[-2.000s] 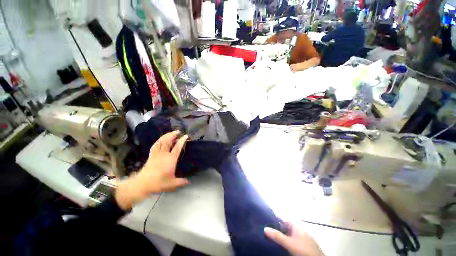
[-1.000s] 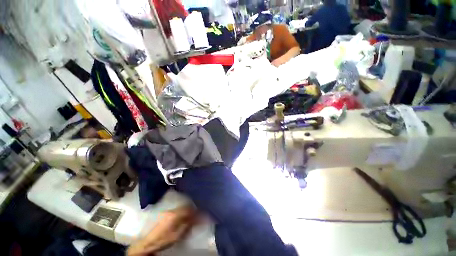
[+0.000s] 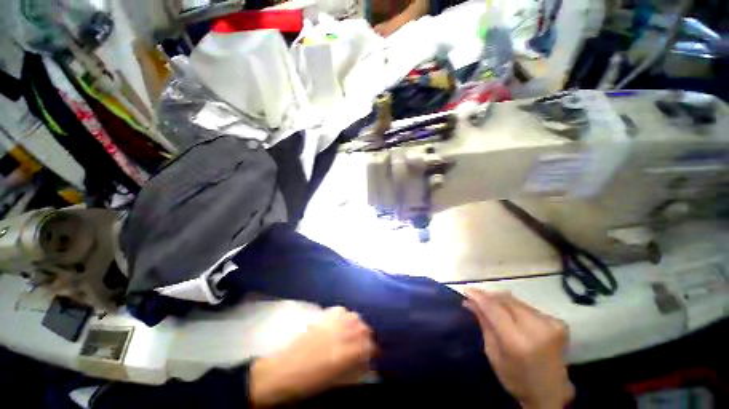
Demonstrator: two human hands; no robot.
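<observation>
A navy garment (image 3: 400, 307) lies across the table in front of me, its narrow navy part running from the left toward the lower right. Its grey inner layer (image 3: 204, 204) with a white edge is heaped at the left. My left hand (image 3: 320, 355) is closed on the near edge of the navy cloth and is a little blurred. My right hand (image 3: 523, 343) grips the right end of the navy cloth between thumb and fingers. The cloth lies left of and below the needle area (image 3: 422, 232), which is in bright glare.
The cream sewing machine head (image 3: 511, 152) stands at the right. Black shears (image 3: 587, 272) lie on the bed right of the needle. Another machine (image 3: 60, 240) stands at the far left. White cloth (image 3: 256, 68) is heaped behind. A dark seam line crosses the bed.
The grey layer is spread wider at the left. Both hands are now on the navy cloth; my right hand has come back into view. The view has tilted down and shifted right.
</observation>
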